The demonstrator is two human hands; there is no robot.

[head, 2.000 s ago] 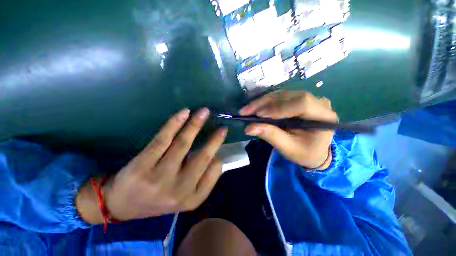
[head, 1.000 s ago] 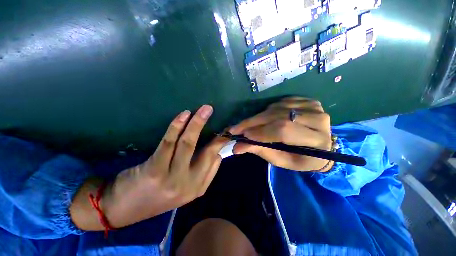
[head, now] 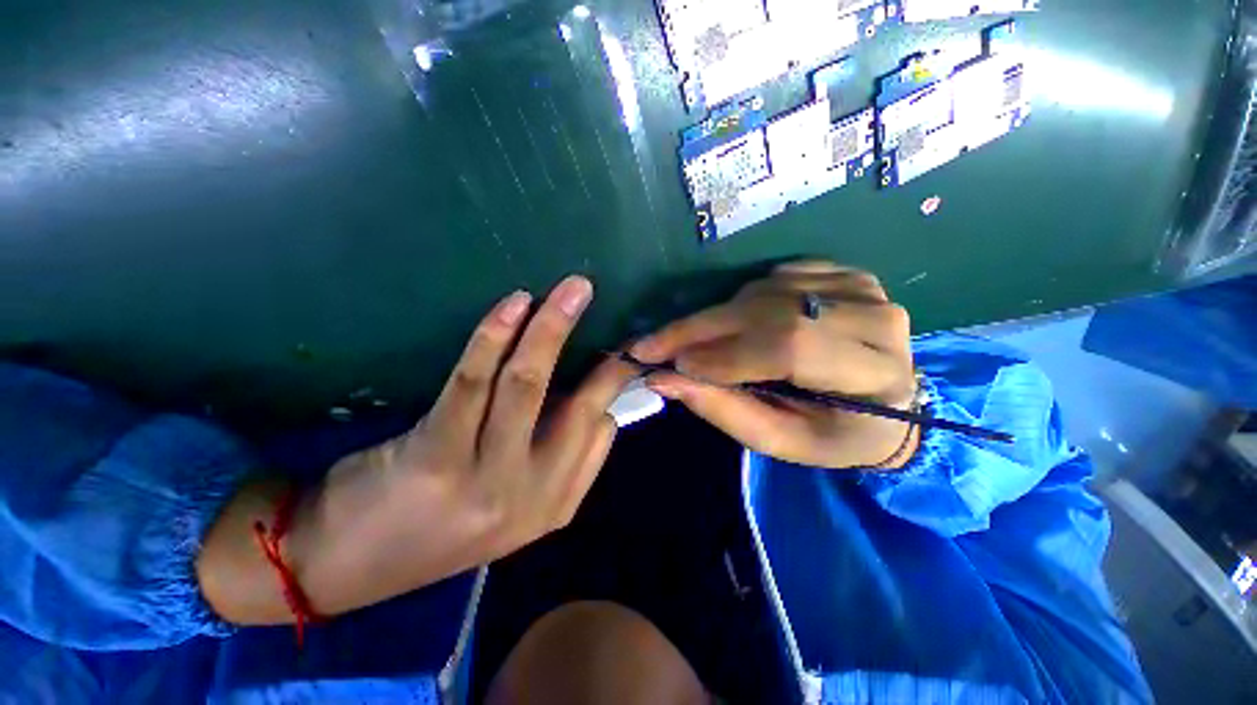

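My right hand (head: 800, 365) is closed on thin black tweezers (head: 882, 409), whose tips point left to my left hand's index fingertip. My left hand (head: 483, 441) holds a small white backing strip (head: 636, 402) between thumb and index finger, with two other fingers stretched out. The strip's rest is hidden by the hand. Any tiny piece at the tweezer tips is too small to tell. Several circuit boards (head: 779, 168) with blue edges and silver-grey metal areas lie in a group on the green mat beyond my right hand.
The green mat (head: 248, 234) has a shiny transparent film (head: 531, 124) left of the boards. A small pale round piece (head: 931, 205) lies below them. A clear tray (head: 1220, 179) stands at the right edge. The mat's front edge runs by my right sleeve.
Since two seconds ago, my right hand and the tweezers have moved down to the white strip at my left fingertips. Over the last second the tweezers have rolled and shifted slightly; both hands stay close together.
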